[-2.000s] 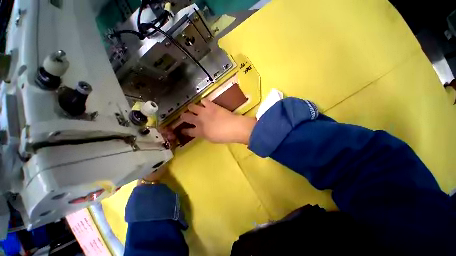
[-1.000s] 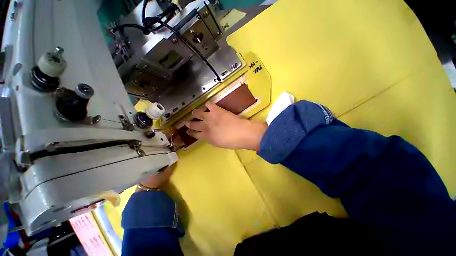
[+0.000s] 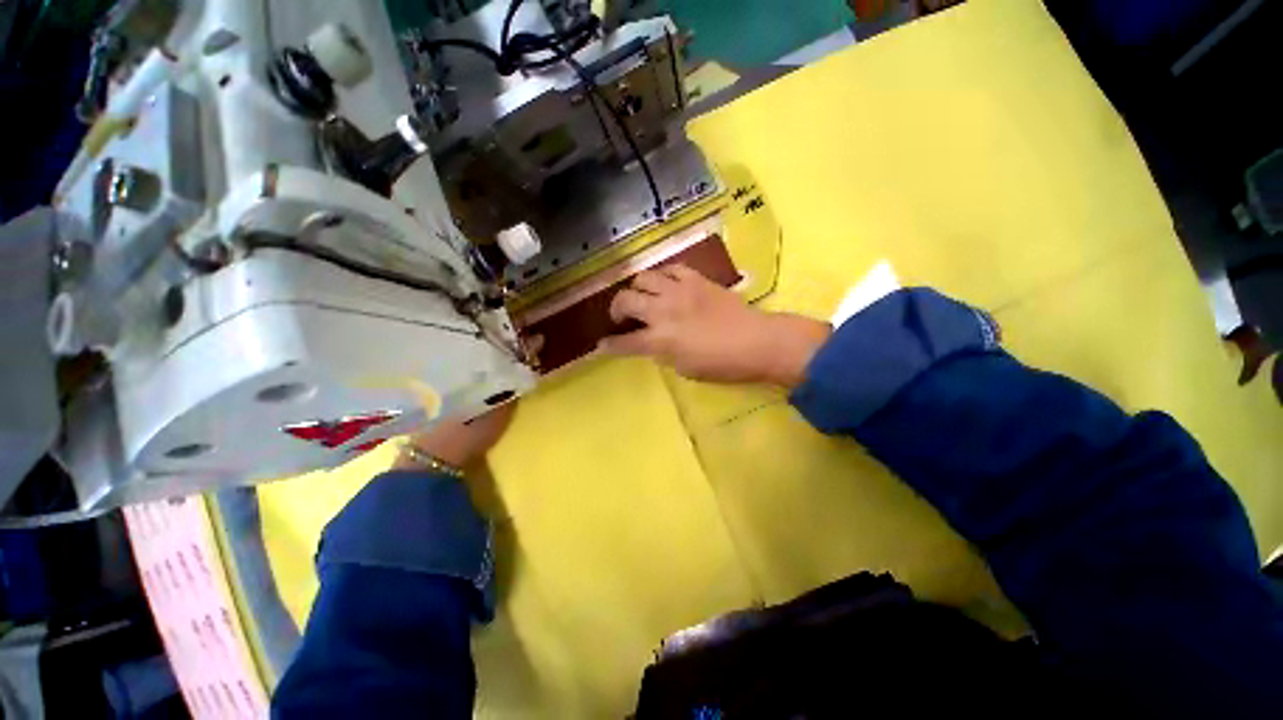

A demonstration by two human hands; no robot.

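Note:
A large yellow panel covers the table. A dark reddish-brown strip lies in the long slot of the yellow-edged clamp frame, beside the needle area. My right hand rests on the strip with its fingertips, palm down, fingers bent. My left hand is at the front of the sewing head, over the panel; its fingers are mostly hidden behind the head, so its hold cannot be told.
The white pattern sewer head fills the left. The silver clamp carriage with black cables stands behind the frame. A printed sheet lies lower left. Another person's hand shows at the right edge.
The view has shifted, so the machine head looks turned and its red logo shows more. My right hand has slid a little right along the strip, and more of the strip shows left of it.

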